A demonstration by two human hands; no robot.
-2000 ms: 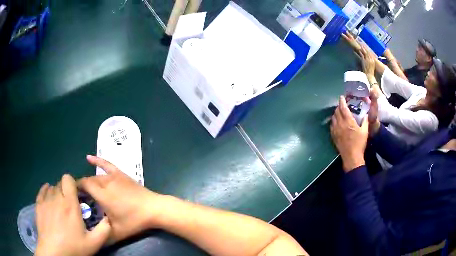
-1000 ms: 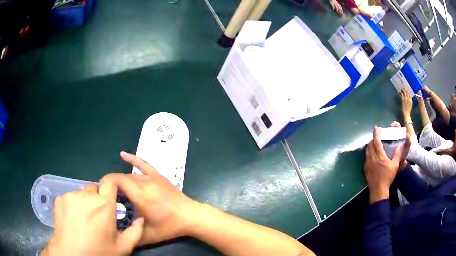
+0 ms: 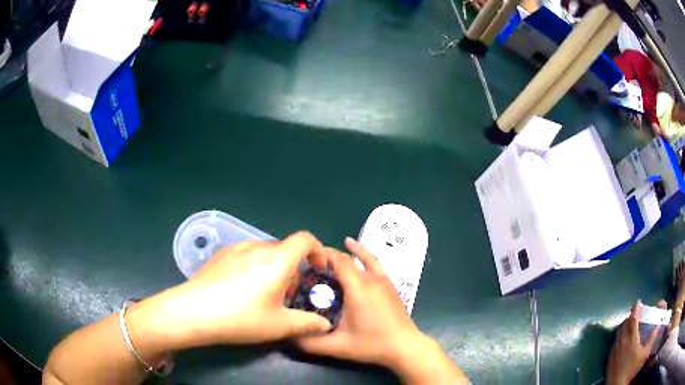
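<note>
The translucent housing [image 3: 212, 234] lies on the green bench, its rounded end with a dark round hole showing at the left; my hands hide the rest. The black cooling fan [image 3: 321, 295] with a pale hub label is held between my left hand [image 3: 240, 293] and my right hand [image 3: 368, 308], at the covered end of the housing. Whether the fan sits inside the housing I cannot tell. The white cover [image 3: 396, 244] lies just right of my right hand, its round vent pattern showing, its lower end partly behind the hand.
An open white and blue carton [image 3: 116, 113] stands at upper left, another open carton [image 3: 518, 225] at right. A blue parts bin [image 3: 284, 16] and black case [image 3: 199, 34] are at the far side. Cream pipes [image 3: 559, 71] rise at upper right. Another person's hands [image 3: 635, 350] hold a unit at lower right.
The view has turned left, so the housing, cover and carton appear further right. The left carton has come into view. Both hands stay around the fan.
</note>
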